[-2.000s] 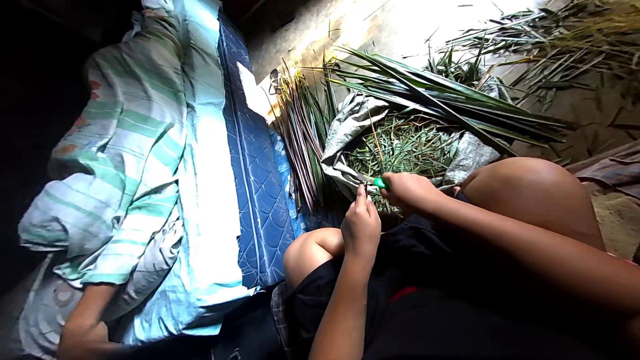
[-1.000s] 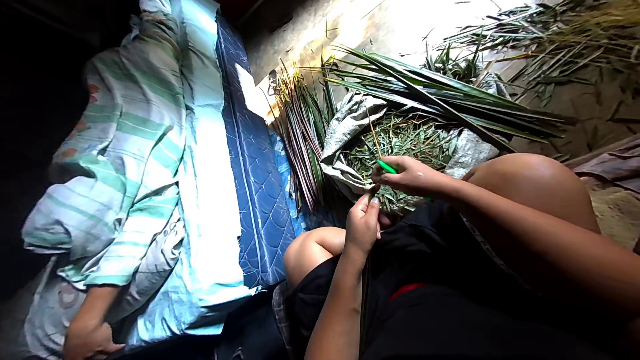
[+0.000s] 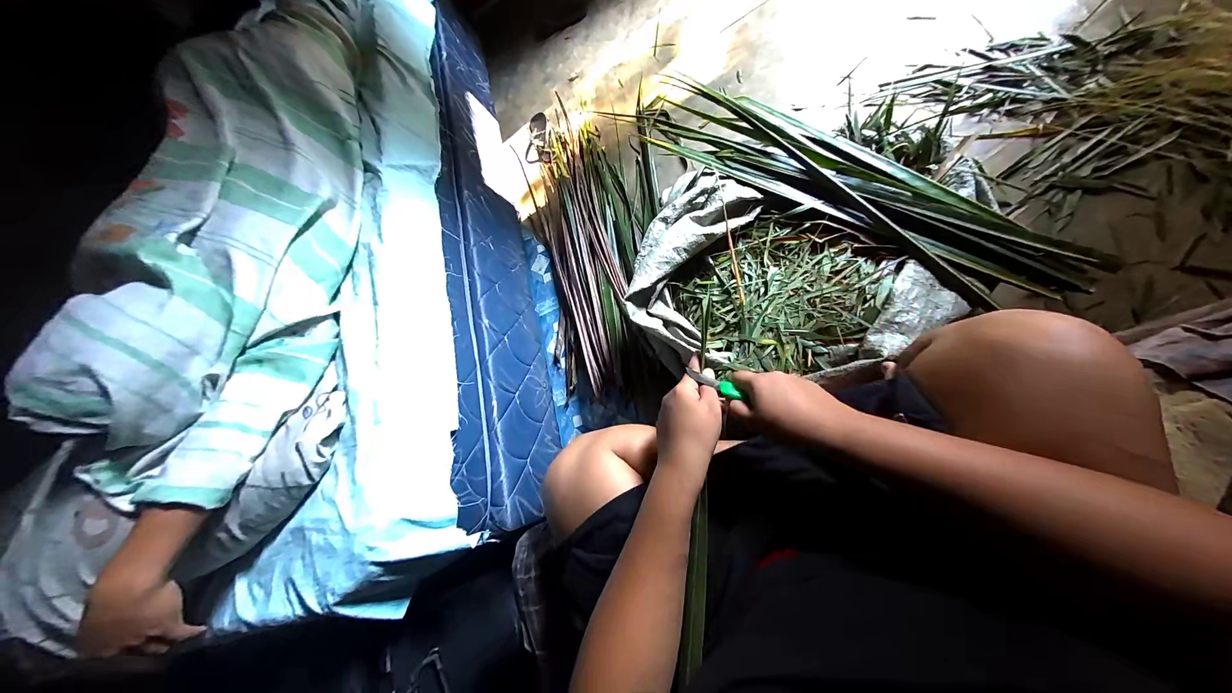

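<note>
My left hand (image 3: 689, 419) is closed around a long green leaf strip (image 3: 695, 587), whose lower part hangs down over my lap. Just right of it, my right hand (image 3: 784, 402) grips a small knife by its green handle (image 3: 731, 390). The short blade (image 3: 702, 378) lies against the strip at my left fingertips. Beyond both hands is an open woven sack (image 3: 674, 231) filled with green leaf cuttings (image 3: 789, 298). Long green leaves (image 3: 847, 183) lie across its far edge. A bundle of narrow purplish and green leaves (image 3: 587, 241) is at its left.
At left, a person under a striped cloth (image 3: 279, 212) lies on a blue mattress (image 3: 496, 318) with a pale sheet; that person's hand (image 3: 135, 611) hangs near the edge. More cut leaves (image 3: 1107, 106) are scattered on the floor at upper right. My bare knees flank my hands.
The knife and my right hand have moved down from their place a second ago, and the blade now shows at my left fingertips. The other person's hand has barely moved.
</note>
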